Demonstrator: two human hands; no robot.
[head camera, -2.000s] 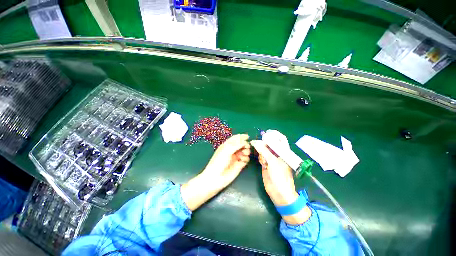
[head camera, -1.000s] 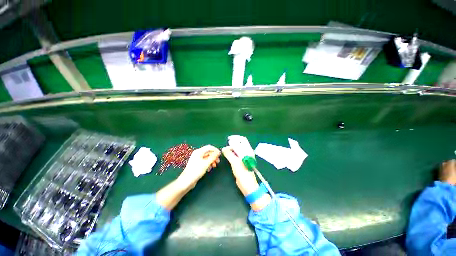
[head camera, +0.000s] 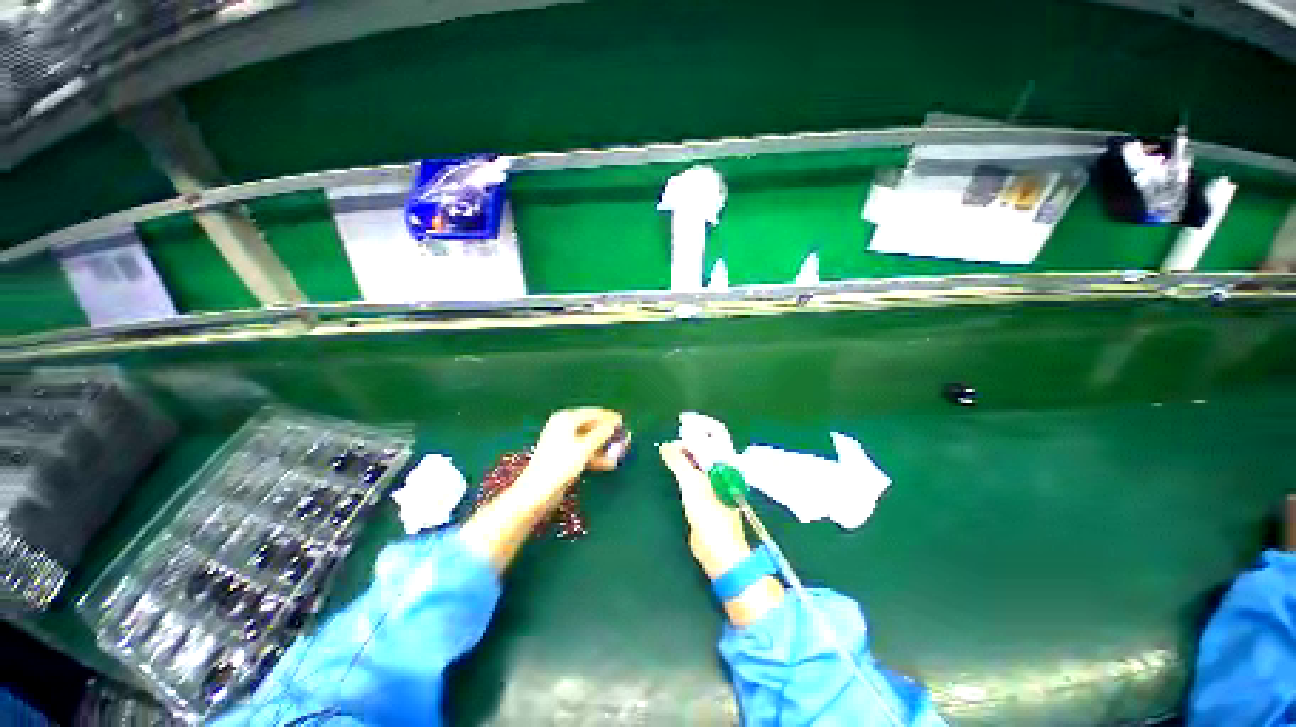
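My left hand (head camera: 580, 443) is in front of me, partly over the pile of tiny red parts (head camera: 512, 480). Its fingers are curled together around a small dark piece, probably a black housing (head camera: 617, 443). My right hand (head camera: 704, 490) is just to its right, apart from it, and holds a dispensing syringe with a green cap (head camera: 728, 484); most of the barrel is hidden or blurred. A thin clear hose (head camera: 779, 557) runs from the cap back along my right forearm. A small white wipe (head camera: 429, 493) lies left of the pile.
A clear blister tray (head camera: 235, 554) with dark pieces lies left, beside stacked trays (head camera: 78, 455). A larger white wipe (head camera: 817, 480) lies right of my right hand. One black housing (head camera: 961, 394) is farther back. A blue bin (head camera: 458, 199) is behind the rail. Another person's sleeve (head camera: 1251, 646) is at far right.
The view has shifted. My hands have moved apart. The nearer black housing behind my hands has gone from the belt, and a dark piece now shows in my left fingers.
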